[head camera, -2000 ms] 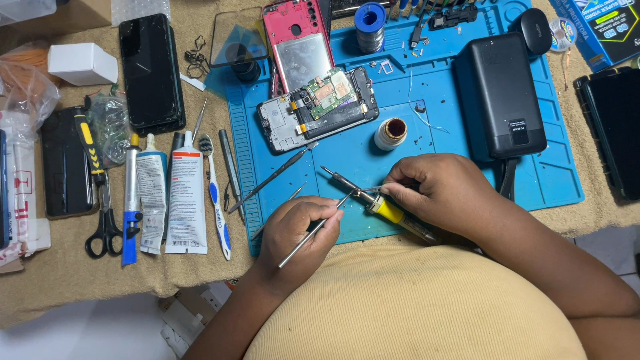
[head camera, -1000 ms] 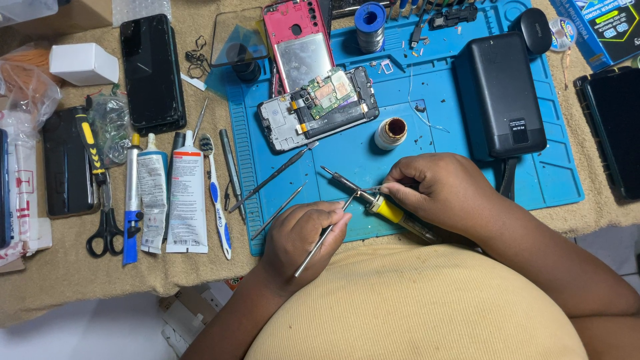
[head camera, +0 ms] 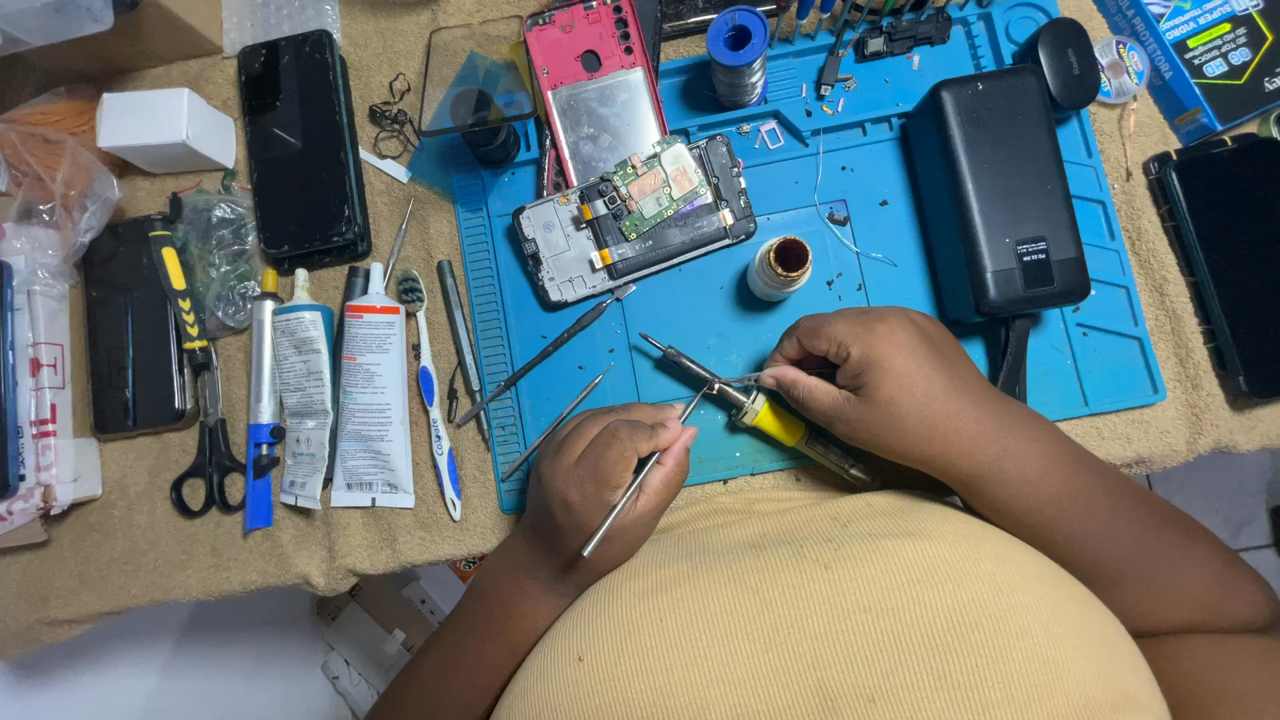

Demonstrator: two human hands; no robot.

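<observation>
My left hand (head camera: 610, 470) grips a thin metal rod-like tool (head camera: 636, 492), its upper end at the metal collar of a yellow-handled soldering iron (head camera: 777, 420). My right hand (head camera: 860, 375) pinches a small thin metal piece (head camera: 742, 380) by that collar; its exact kind is unclear. The iron lies slanted on the blue silicone mat (head camera: 700, 340), tip up and left. Above it stand a small open bottle (head camera: 779, 268) and an opened phone (head camera: 630, 220) with a green circuit board (head camera: 655, 185) on top. Another slim metal tool (head camera: 558, 420) lies beside my left hand.
Tweezers (head camera: 545, 355) lie on the mat. A red phone housing (head camera: 600, 90), solder spool (head camera: 738, 60) and black power bank (head camera: 1000, 195) sit farther back. On the towel at left are scissors (head camera: 210, 470), a desoldering pump (head camera: 262, 400), tubes (head camera: 372, 400), a toothbrush (head camera: 430, 395) and phones (head camera: 303, 150).
The tool in my left hand has tilted more steeply, and my left hand has shifted slightly. My right hand stays by the iron's collar.
</observation>
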